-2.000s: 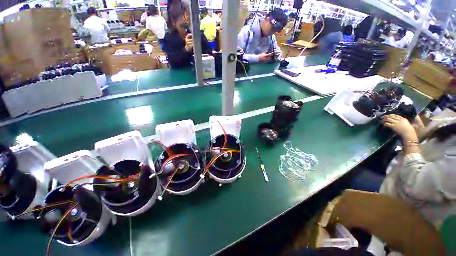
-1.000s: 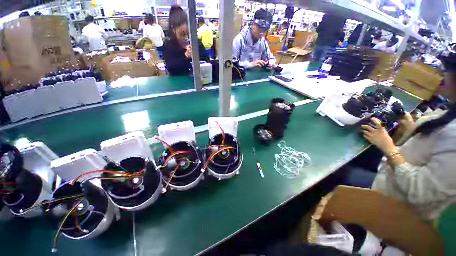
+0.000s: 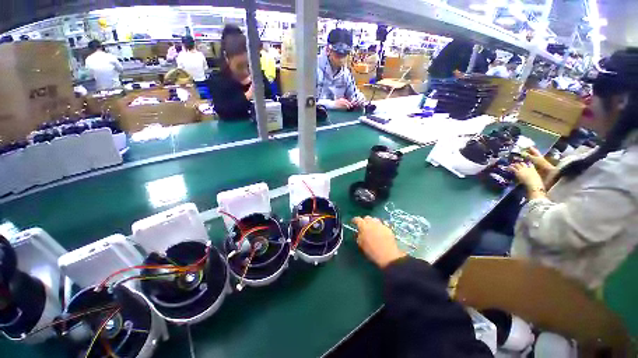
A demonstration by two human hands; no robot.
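My right hand (image 3: pixel 378 241), in a dark sleeve, is at the middle of the green bench, its fingers closed around a slim screwdriver-like tool. Only the tool's thin tip (image 3: pixel 350 227) shows, pointing left towards the nearest housing; the rest is hidden. My left hand is not in view. White camera housings with black interiors stand in a row on the left, open ends up; the nearest (image 3: pixel 316 227) has red, yellow and orange wires. A pale tangle of thin cables or ties (image 3: pixel 409 225) lies just right of my hand.
Loose black housings (image 3: pixel 381 171) stand behind my hand. A metal post (image 3: pixel 306 91) rises at the bench's middle. An open carton (image 3: pixel 539 297) with white parts is at the lower right. A person at the right handles black parts beside a white housing (image 3: pixel 455 157).
My right hand has come in from the lower right and closed on the tool that lay on the bench. The tool's tip now points more to the left. The view has shifted slightly.
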